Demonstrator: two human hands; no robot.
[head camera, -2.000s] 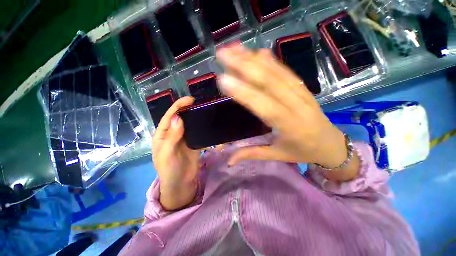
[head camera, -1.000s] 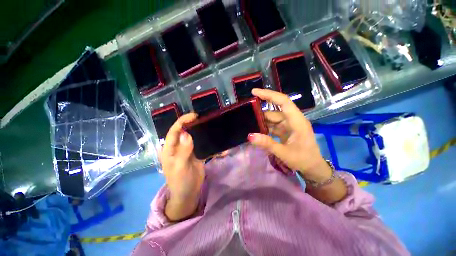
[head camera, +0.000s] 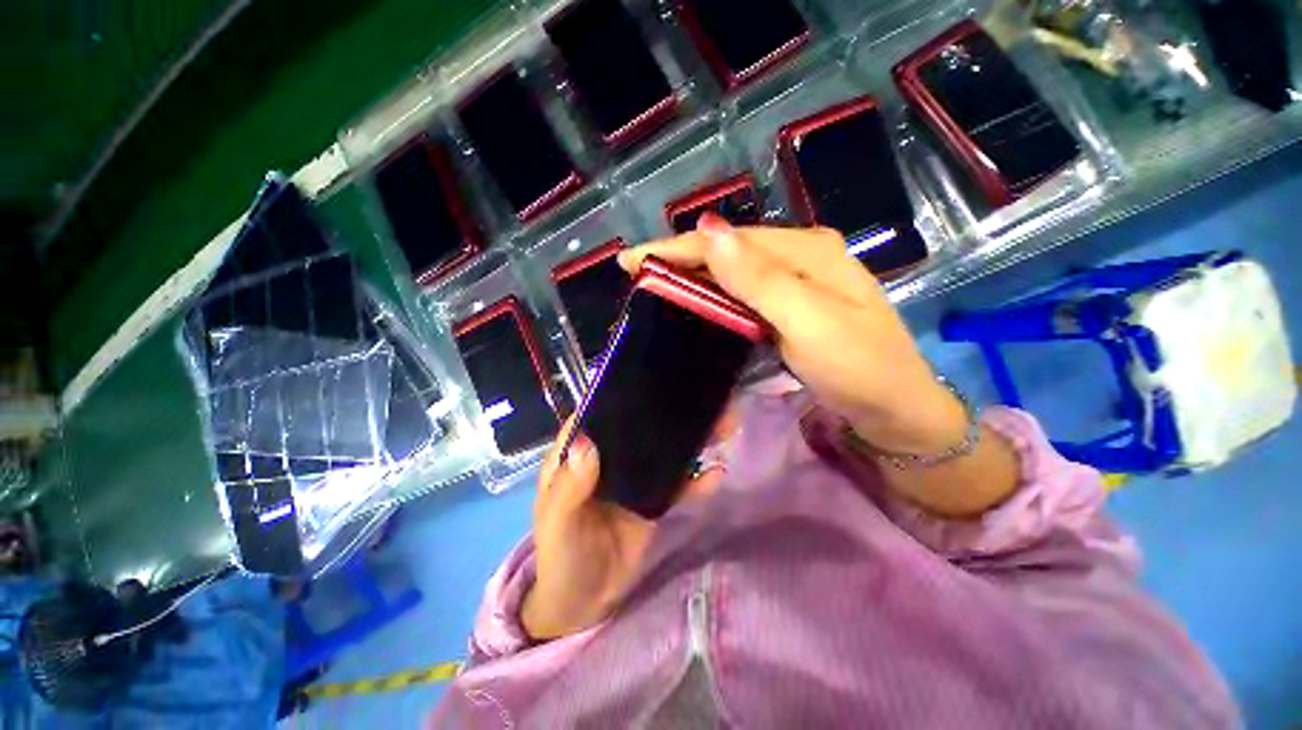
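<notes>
A red-edged smartphone (head camera: 660, 392) with a glossy black face is held tilted in front of the smock. My left hand (head camera: 583, 535) grips its lower left edge, with the thumb along the side. My right hand (head camera: 843, 335) is at its upper right end, fingers over the red edge; part of that end is hidden. Beyond it lies a clear blister tray (head camera: 643, 178) with two rows of red-edged phones, such as the one at the near right (head camera: 990, 114).
Thin clear panel trays with black panels (head camera: 293, 378) lie at the left on the green bench (head camera: 129, 485). Tan scraps and clear film (head camera: 1099, 43) lie at the upper right. A blue stool with a white top (head camera: 1225, 364) stands at the right.
The phone has turned from nearly level to a steep slant. My right hand first came onto its right end and now bends over its top edge. My left hand has shifted lower and right.
</notes>
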